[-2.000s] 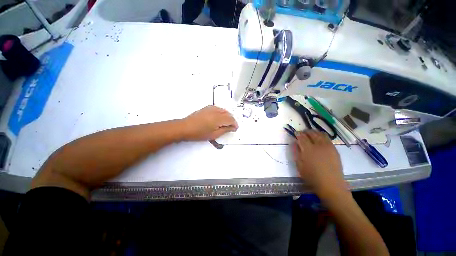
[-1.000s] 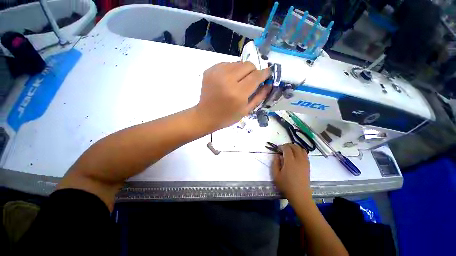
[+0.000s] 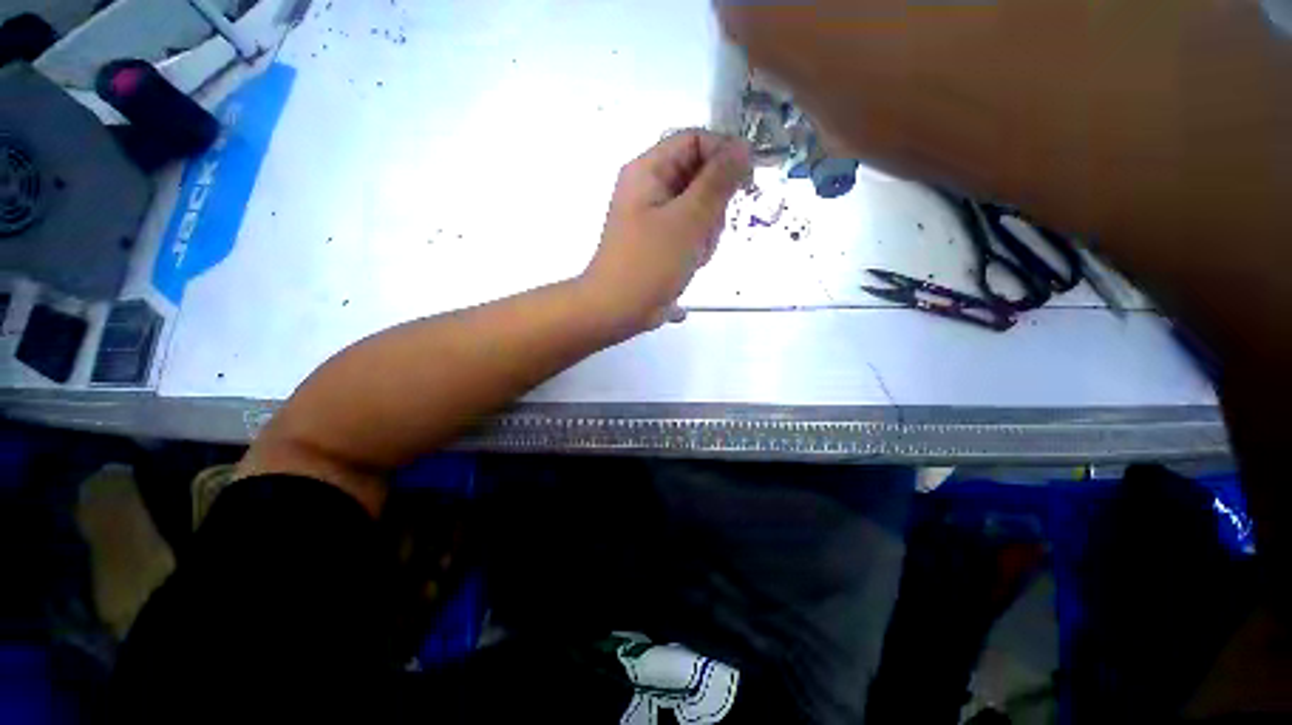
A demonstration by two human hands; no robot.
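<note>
My left hand (image 3: pixel 663 234) is raised over the white table, its thumb and fingertips pinched together just left of the needle and presser foot area (image 3: pixel 772 128). Whether it holds thread cannot be seen. My right forearm crosses the upper right, large and blurred, and covers most of the sewing machine. My right hand (image 3: pixel 794 50) is cut off by the top edge and its fingers are hidden. The dark thread snips (image 3: pixel 938 300) lie loose on the table, beside the black-handled shears (image 3: pixel 1023 255).
A ruler (image 3: pixel 709 434) runs along the table's front edge. A dark thread cone (image 3: pixel 159 113) is at the upper left. Dark fabric lies below the table, with blue bins (image 3: pixel 451 567) partly visible. A white printed patch (image 3: pixel 680 680) shows on dark cloth at the bottom.
My right hand has let go of the snips and moved up across the machine. My left hand has come down from the machine head to beside the needle. The view has shifted.
</note>
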